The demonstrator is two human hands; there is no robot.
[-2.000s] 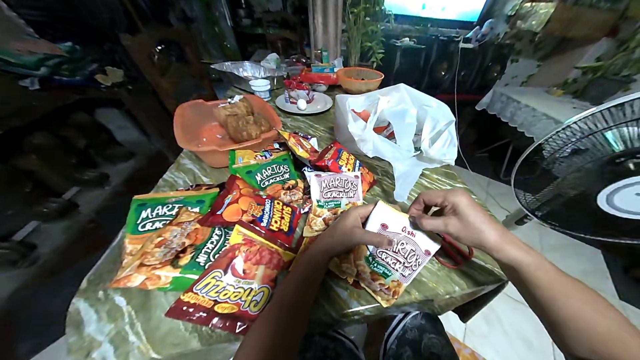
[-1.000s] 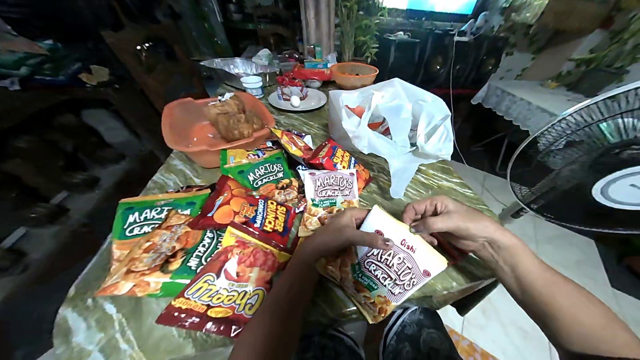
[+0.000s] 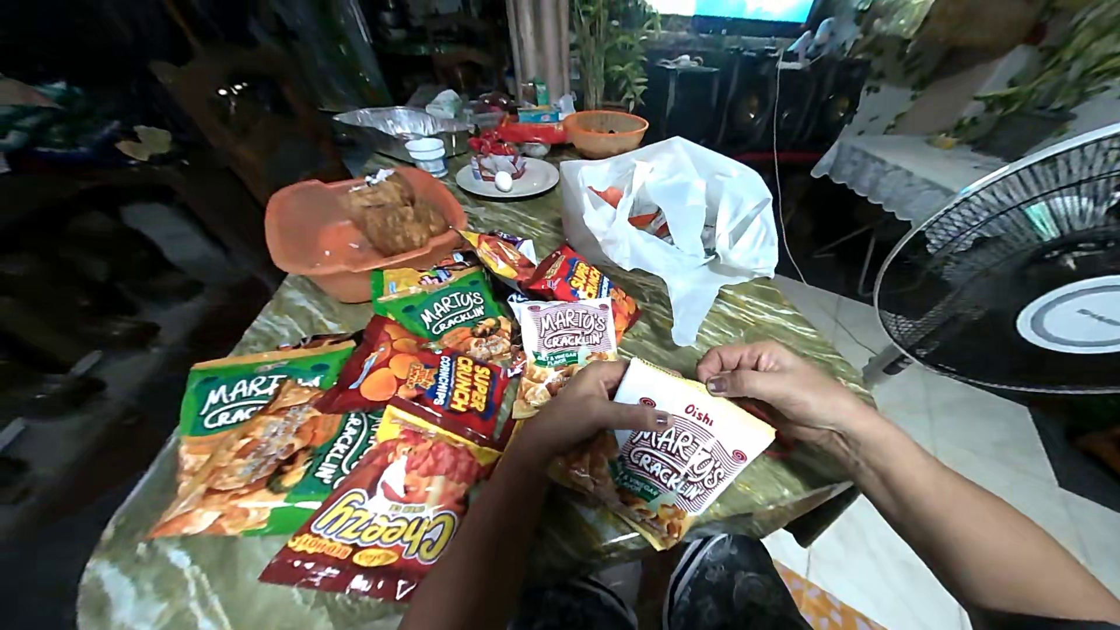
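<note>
A white Marty's Cracklin' snack bag (image 3: pixel 691 437) is tilted over the table's near edge. My left hand (image 3: pixel 586 416) grips its left side, thumb across the front. My right hand (image 3: pixel 770 385) pinches its top edge with thumb and fingertips. Another bag partly shows beneath it. To the left lie a second white Marty's bag (image 3: pixel 569 337), a green Marty's bag (image 3: pixel 455 306), a Super Crunch corn chips bag (image 3: pixel 420 376), a Cheezy bag (image 3: pixel 394 507) and large green Marty's bags (image 3: pixel 254 437).
A white plastic bag (image 3: pixel 674 210) with items inside stands behind my hands. An orange basin (image 3: pixel 306 236) holds something brown. Farther back are a plate (image 3: pixel 538 179) with an egg, an orange bowl (image 3: pixel 605 133) and a foil tray (image 3: pixel 402 122). An electric fan (image 3: pixel 1006 262) stands at right.
</note>
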